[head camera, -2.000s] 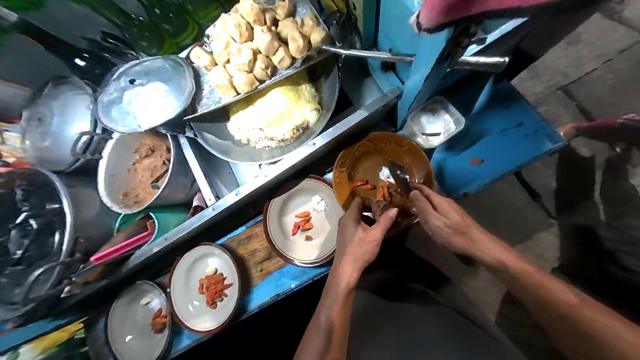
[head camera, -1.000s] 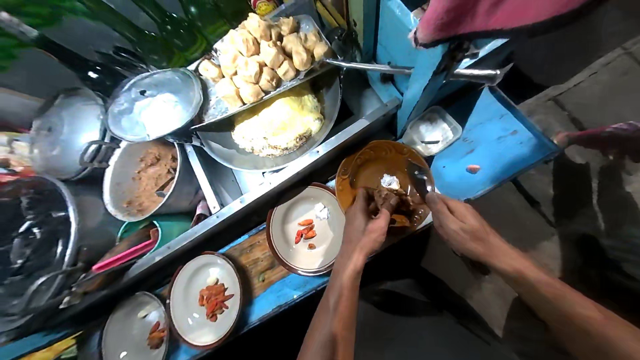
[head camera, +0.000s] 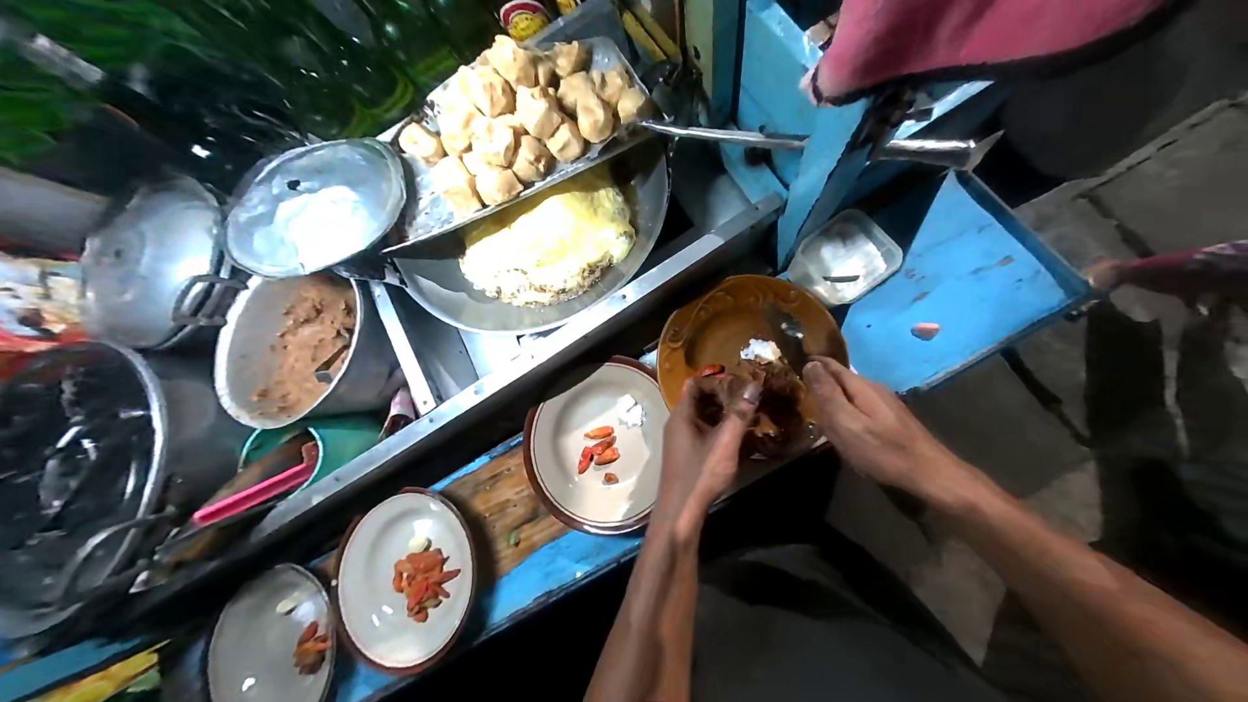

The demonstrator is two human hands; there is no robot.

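My left hand (head camera: 717, 429) grips a dark brown lump (head camera: 770, 390), perhaps palm sugar or tamarind, over a brown glazed plate (head camera: 697, 327). At the plate's right rim, my right hand (head camera: 863, 419) holds a metal spoon (head camera: 788, 324), whose bowl points into the plate. White granular seasoning (head camera: 760, 351) and a red chili piece (head camera: 710, 370) lie on the brown plate. Left of it, a cream plate with a brown rim (head camera: 561, 487) bears chilies (head camera: 599, 450) and white seasoning (head camera: 630, 411). The lower part of the lump is hard to make out.
More plates with chilies (head camera: 366, 585) (head camera: 234, 634) stand along the wooden ledge (head camera: 512, 487). Behind are a wok of frying food (head camera: 551, 244), a tray of tofu pieces (head camera: 517, 117), a pot of brown paste (head camera: 307, 341) and a plastic tub (head camera: 846, 255). A person's hand (head camera: 1107, 275) is at far right.
My left hand has stayed at the brown plate with the dark lump. The spoon in my right hand has shifted its angle over the plate.
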